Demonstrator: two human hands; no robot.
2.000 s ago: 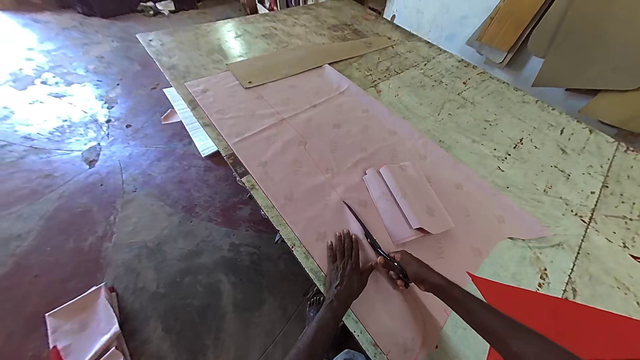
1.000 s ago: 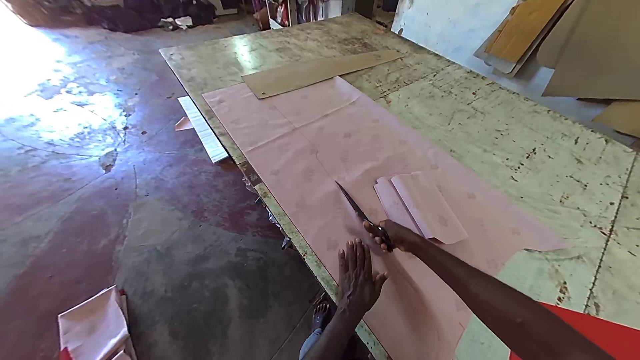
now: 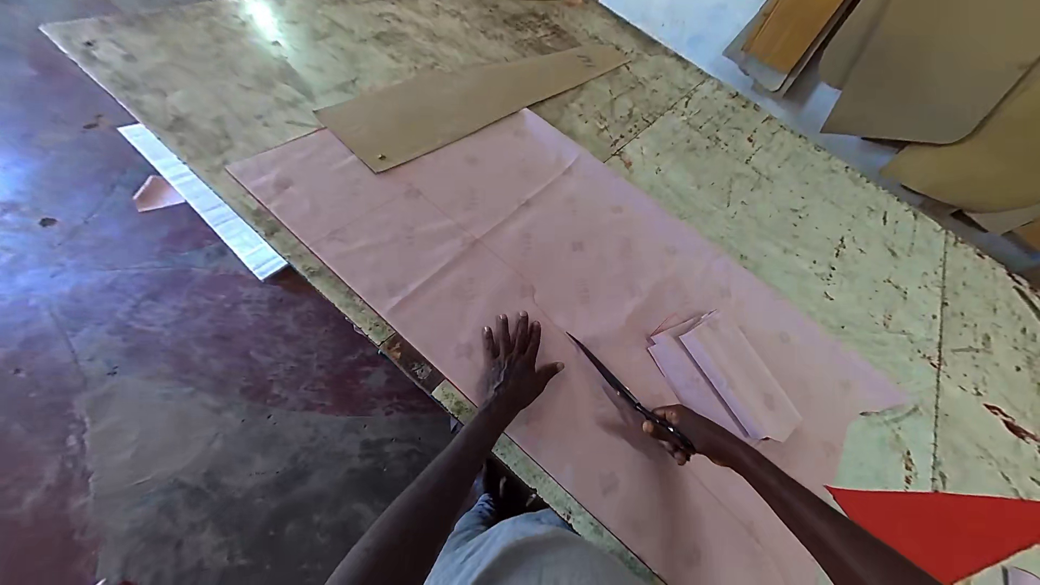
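Note:
A large pink patterned sheet, fabric or paper, lies flat along the table's near side, with creases across it. My left hand presses on it, palm down and fingers spread. My right hand is closed around the handles of dark scissors. Their blades look closed and point up and left, over the sheet, just right of my left hand. Folded pink pieces rest on the sheet beyond my right hand. A long brown cardboard piece overlaps the sheet's far end.
The worn table extends beyond the sheet. Red material lies at the lower right. Brown cardboard pieces hang or lean by the wall at the upper right. A white slatted object shows past the table's left edge, above the floor.
My left hand has moved up the sheet, from below the scissors' tip to beside it. The scissors and my right hand have also shifted along the sheet since the earliest frame.

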